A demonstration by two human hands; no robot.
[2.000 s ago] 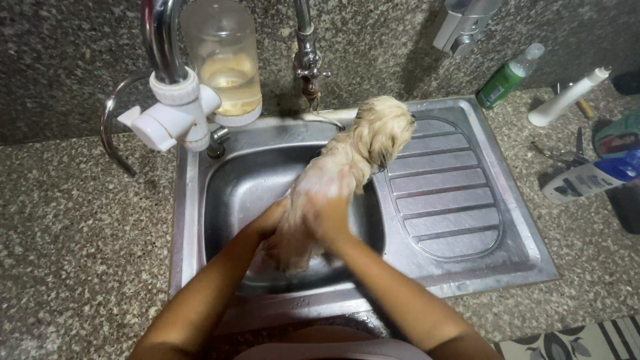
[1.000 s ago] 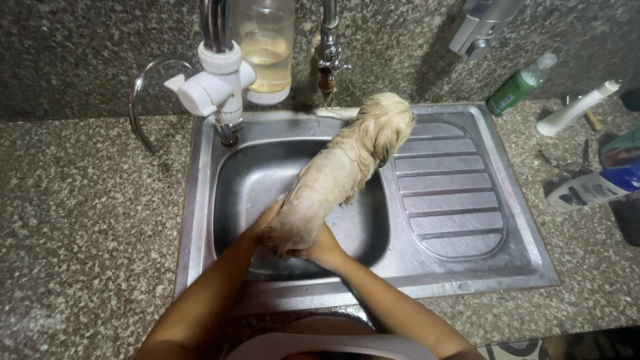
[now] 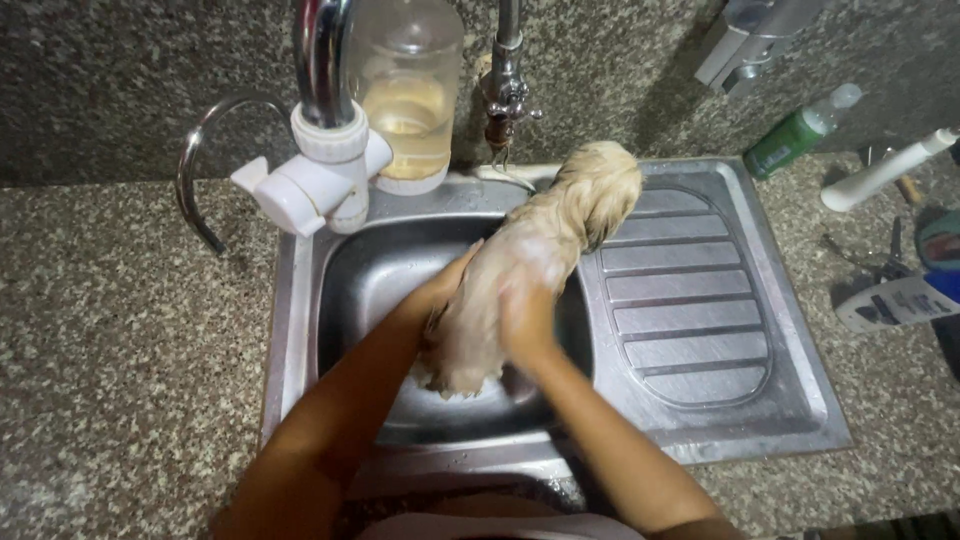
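A wet, cream-coloured small dog (image 3: 480,322) stands in the basin of a stainless steel sink (image 3: 297,300), its head toward the ribbed drainboard (image 3: 675,289). Whitish lather shows on its upper back. My left hand (image 3: 454,277) lies against the dog's left flank, its fingers partly hidden by the body. On the right side of the back rests my right hand (image 3: 525,311), blurred and touching the wet fur. Neither hand visibly closes around the dog. The dog's face is turned away, and its legs are mostly hidden.
A white water tap fitting (image 3: 311,180) and a clear container of yellowish liquid (image 3: 412,112) stand behind the basin, beside a metal faucet (image 3: 506,97). At right are a green bottle (image 3: 787,142), a white tube (image 3: 877,176), a white-and-blue bottle (image 3: 892,300) and scissors (image 3: 892,255).
My right hand has moved from the dog's rear up onto its back. My left hand has moved forward along the flank from near the rear. White lather now shows on the upper back.
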